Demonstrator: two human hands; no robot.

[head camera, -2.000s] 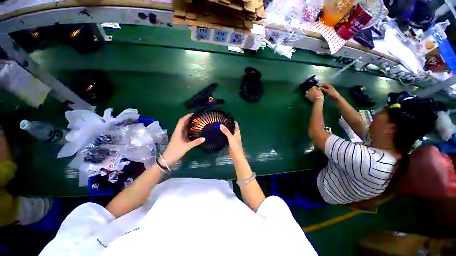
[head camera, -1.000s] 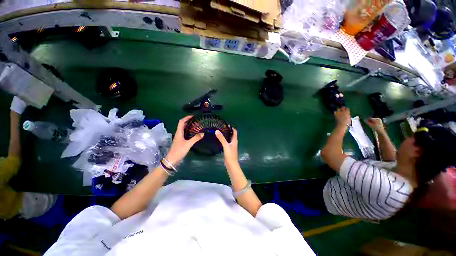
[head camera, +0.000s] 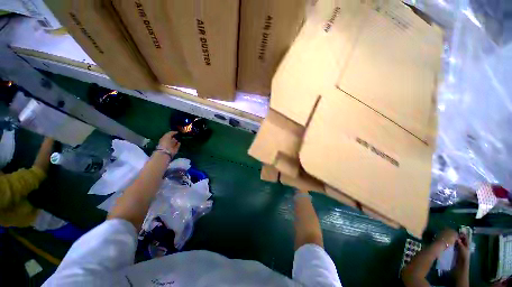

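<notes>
A round black fan head (head camera: pixel 191 128) with orange glints lies on the green belt under the shelf edge. My left hand (head camera: pixel 170 143) reaches to its lower left side, fingertips at its rim; whether they grip it is unclear. My right hand is hidden behind the flattened cartons; only the wrist and forearm show below them. Another black fan (head camera: pixel 109 100) lies further left on the belt.
Flattened brown cartons (head camera: pixel 370 123) overhang the belt; upright cartons (head camera: pixel 205 45) stand left of them. Clear plastic bags (head camera: pixel 182 196) lie by my left arm, a bottle (head camera: pixel 84 161) beyond. People's arms show at both sides.
The view has shifted up and closer to the cartons. My hands have parted; the fan they held together is no longer visible. My left hand has moved forward and left to another fan.
</notes>
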